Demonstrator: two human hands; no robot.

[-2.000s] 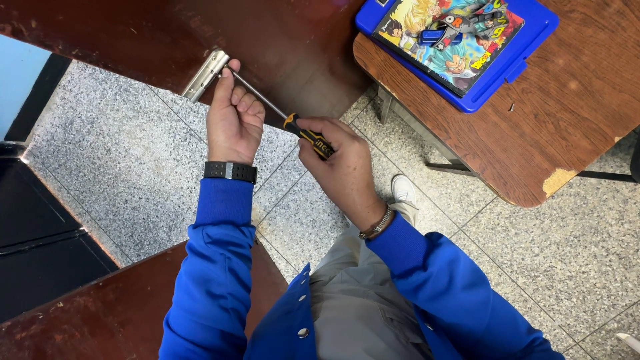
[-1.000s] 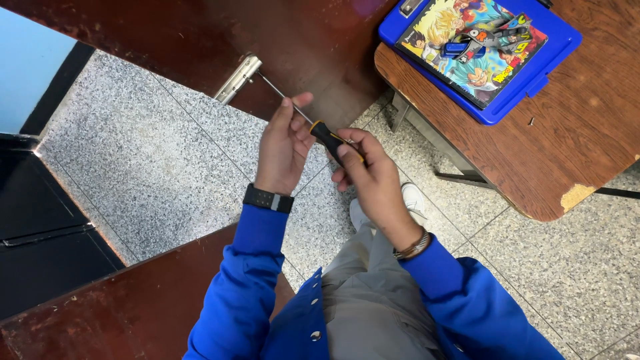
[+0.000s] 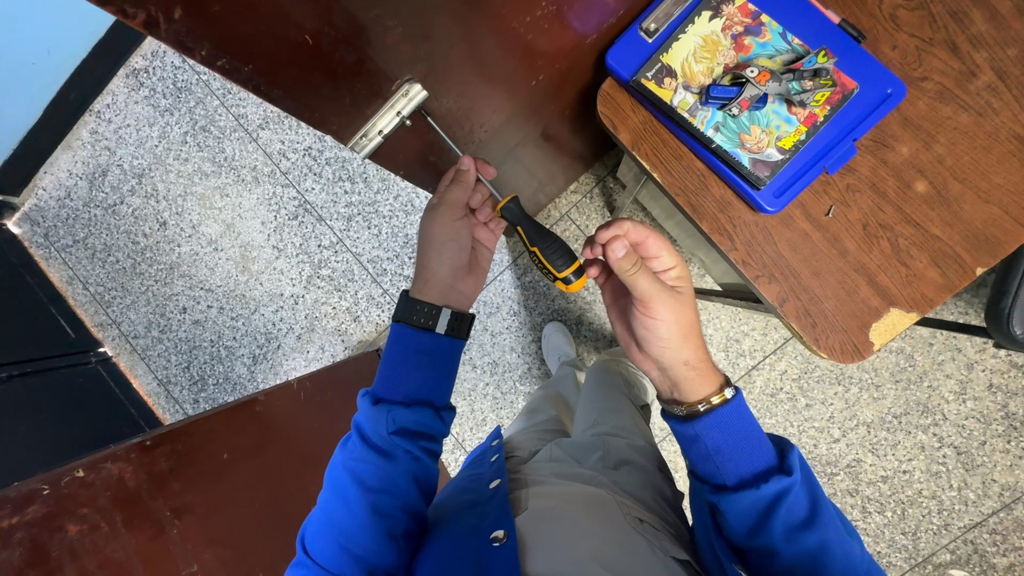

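Note:
My left hand (image 3: 462,232) holds the steel shaft of a screwdriver (image 3: 544,244) between thumb and fingers. The tool has a black and yellow handle, and its tip points up and left to a metal door lock or latch (image 3: 390,118) at the edge of a dark red-brown panel (image 3: 320,60). Whether the tip sits in a screw cannot be made out. Close to the butt of the handle is my right hand (image 3: 650,296), thumb and fingertips drawn together; whether it touches the handle or pinches something small is unclear.
A wooden desk (image 3: 920,232) with a chipped edge stands at the right. On it are a blue plastic case (image 3: 868,120) bearing an illustrated notebook (image 3: 756,136) and a lanyard (image 3: 800,80), and a small screw (image 3: 830,211). Another red-brown panel (image 3: 240,480) lies lower left.
My right hand, wrapped round the screwdriver's handle two seconds ago, has come off that grip to the handle's butt end. My left hand has moved from the metal fitting down to the shaft.

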